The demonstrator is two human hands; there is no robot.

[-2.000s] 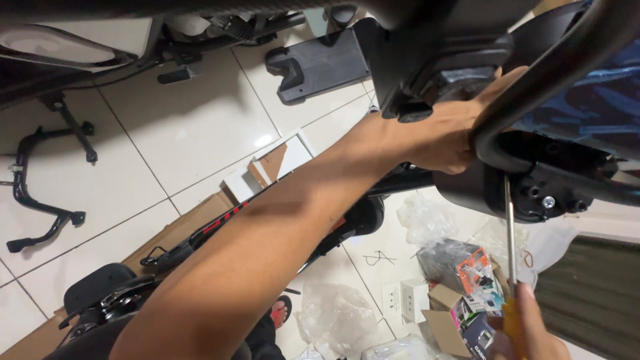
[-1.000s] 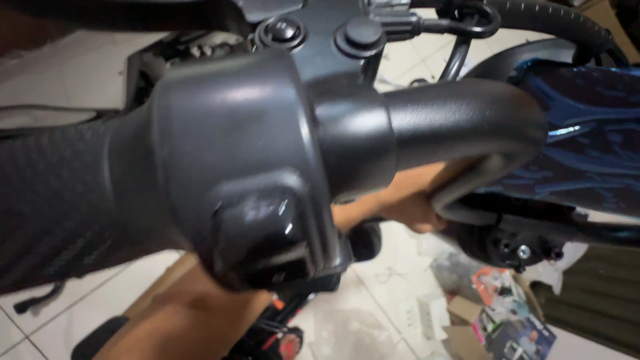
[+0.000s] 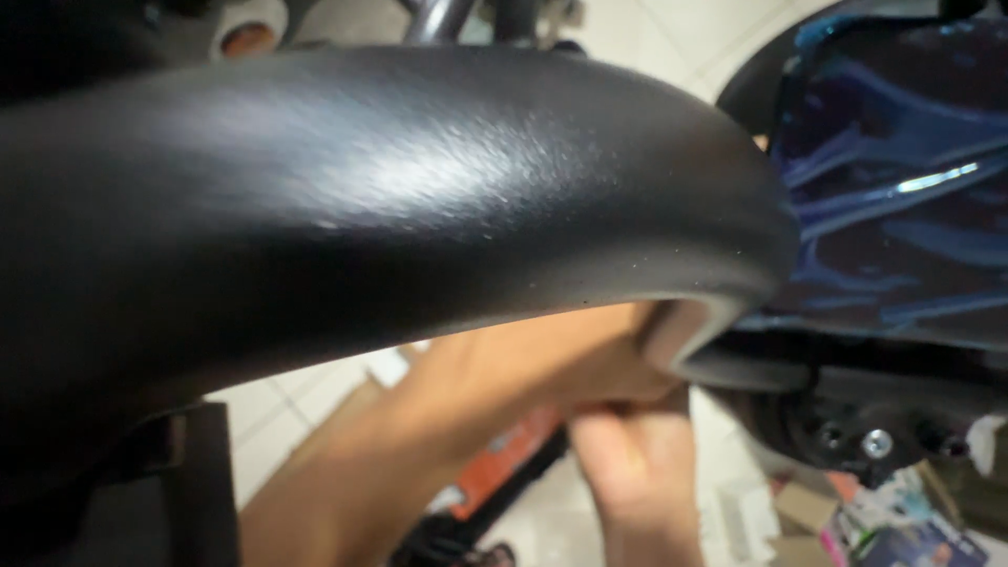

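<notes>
A black curved tube [image 3: 441, 189], a handlebar by its look in the earlier view, fills much of the picture close to the camera. Beneath it my left forearm reaches up to the right, and my left hand [image 3: 622, 354] is partly covered by the tube's bend. My right hand [image 3: 630, 449] comes up from below and meets the left near the bend; its fingers are hidden. What either hand holds cannot be seen. Right of them are a glossy dark blue panel [image 3: 906, 189] and a black part with a bolt [image 3: 876, 443].
Opened cardboard boxes and colourful packaging [image 3: 906, 520] lie on the tiled floor at the lower right. An orange and black part [image 3: 504, 465] is below my forearm. A dark blurred block [image 3: 197, 488] stands at the lower left.
My right hand, with a screwdriver at the lower right two seconds ago, is now beside my left hand; the screwdriver is out of sight. The view has moved much closer to the bar.
</notes>
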